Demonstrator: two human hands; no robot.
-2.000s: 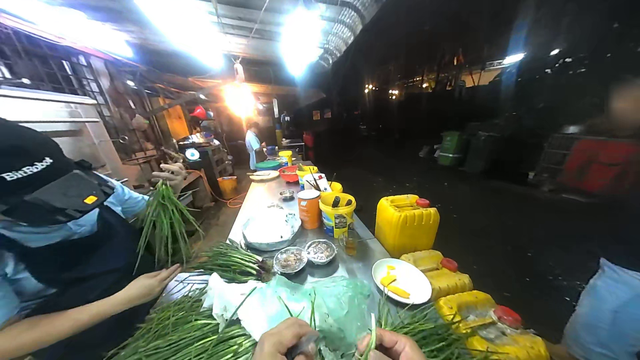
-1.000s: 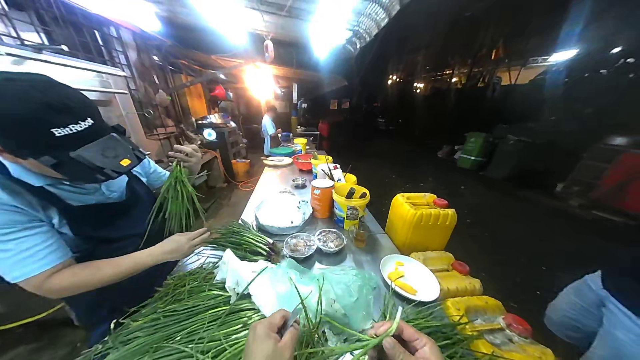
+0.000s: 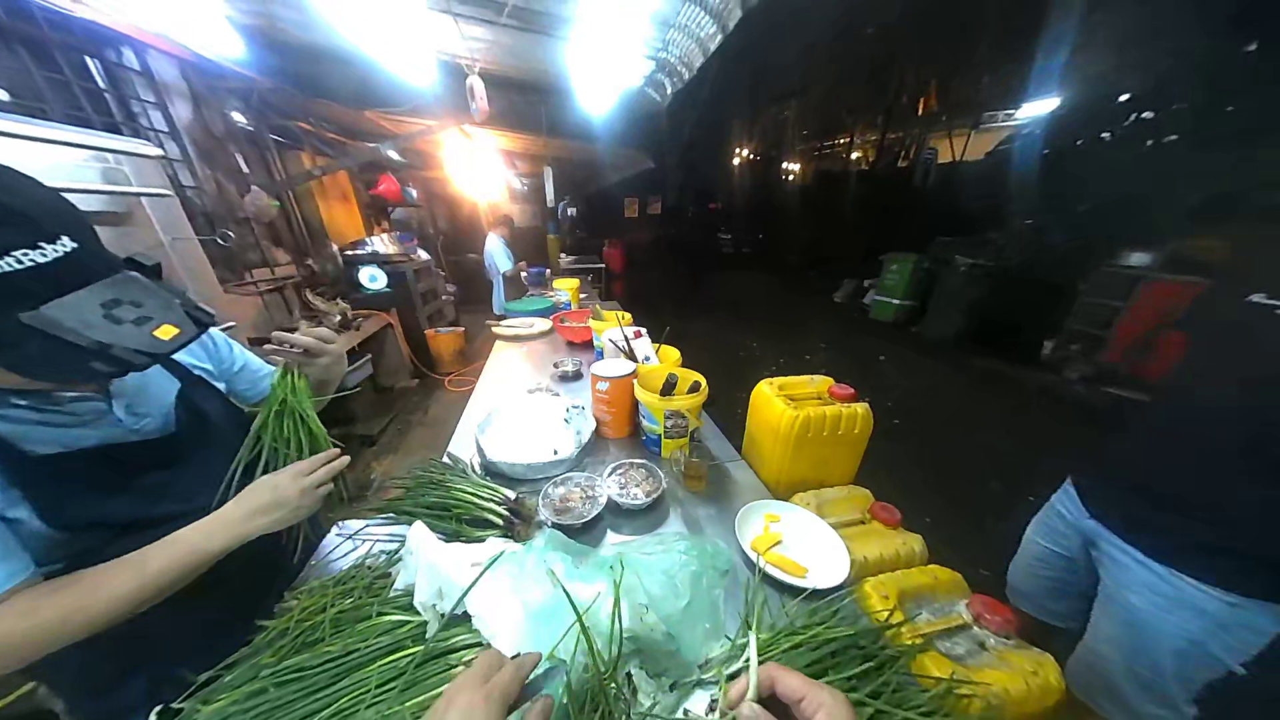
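Observation:
My right hand (image 3: pixel 785 692) pinches the white stem of a green onion (image 3: pixel 753 655) at the bottom edge of the view. My left hand (image 3: pixel 488 688) is just left of it, fingers partly spread and its lower part cut off; whether it holds anything is unclear. A large pile of green onions (image 3: pixel 340 640) lies to its left, and more green onions (image 3: pixel 830 645) lie by my right hand. Behind my hands is a crumpled pale green plastic bag (image 3: pixel 600 590). A separate bundle of green onions (image 3: pixel 455 500) rests beyond it, roots pointing right.
A co-worker (image 3: pixel 110 420) at the left holds green onions (image 3: pixel 285 430). On the metal table stand two small bowls (image 3: pixel 573 498), a basin (image 3: pixel 535 435), an orange canister (image 3: pixel 613 400), a yellow bucket (image 3: pixel 671 410) and a white plate (image 3: pixel 820 540). Yellow jerrycans (image 3: pixel 808 430) line the right; a person (image 3: pixel 1150 580) stands beyond.
The person at the right has come further into view. My right hand still has a green onion stem between its fingers. The co-worker still holds the bundle up.

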